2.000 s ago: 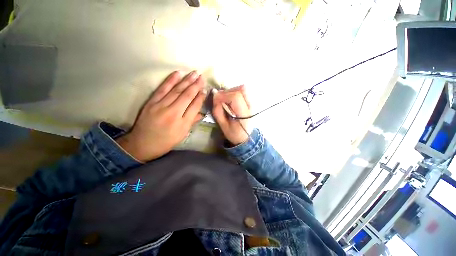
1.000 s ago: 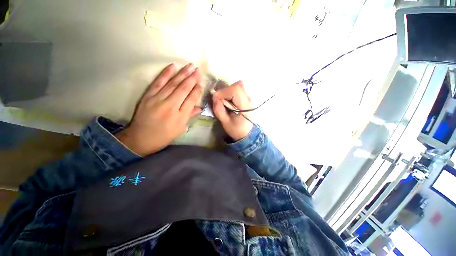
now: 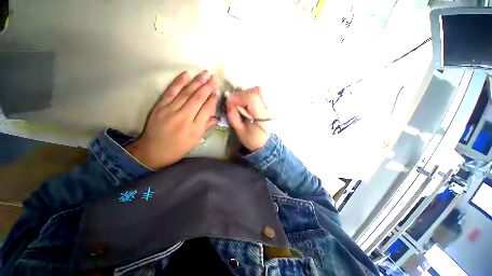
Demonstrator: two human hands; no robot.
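A large beige fabric panel (image 3: 108, 48) lies flat on the white table, with a darker grey rectangular patch (image 3: 27, 82) at its left end. My left hand (image 3: 180, 121) lies flat on the panel near its right end, fingers slightly apart, pressing it down. My right hand (image 3: 249, 117) is closed around a thin pen-like tool (image 3: 244, 112), just right of my left fingertips. The tool's tip and the spot it touches are hidden by my fingers and glare. A small dark area shows between my hands.
A dark screen (image 3: 468, 39) stands at the upper right. A thin dark cord (image 3: 339, 99) lies tangled on the white table (image 3: 302, 145), with a dark metal item (image 3: 345, 125) beside it. A brown box-like surface (image 3: 43, 167) is at the lower left.
The view has shifted slightly. My right hand stays beside my left with small movements of the tool. The cord near my right hand is now lost in the glare.
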